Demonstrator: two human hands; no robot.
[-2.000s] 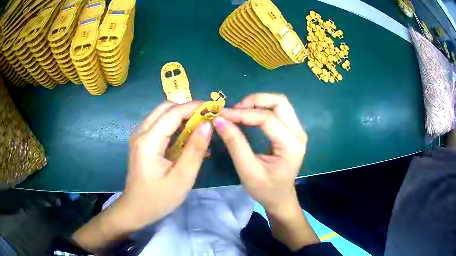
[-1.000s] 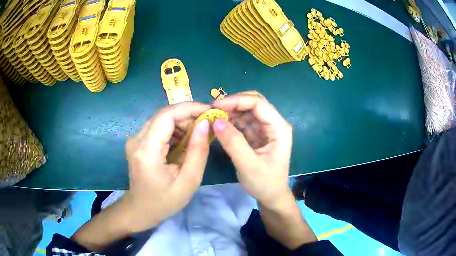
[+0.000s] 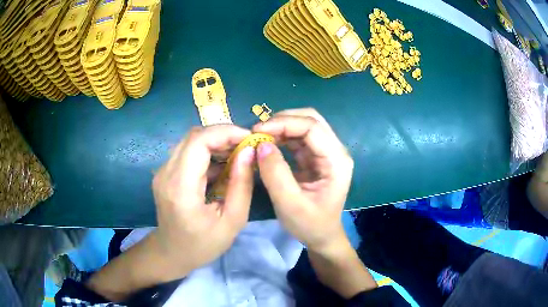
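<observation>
My left hand [image 3: 201,180] and my right hand [image 3: 303,180] meet near the middle of the bench. Both grip one yellow moulded body [image 3: 255,139] by its rounded end, thumbs pressed on it; my fingers hide most of it. Whether a clip sits in it cannot be seen. A small yellow clip [image 3: 262,111] lies on the bench just beyond my fingertips. A single flat yellow body [image 3: 210,99] with two dark openings lies beyond my left hand. A fanned stack of bodies [image 3: 317,39] stands farther off, beside a loose clip pile [image 3: 393,54].
Tall supply stacks of bodies [image 3: 123,51] stand at the upper left. A bag of small parts [image 3: 21,168] is at the left edge, a bag of pale parts [image 3: 526,99] at the right edge. A white strip [image 3: 447,17] borders the dark green bench. Another person's arm shows at right.
Since the first frame my right hand has closed in on the body's end, and its opening is now covered. The person's clothed leg at the right has shifted, showing more blue floor.
</observation>
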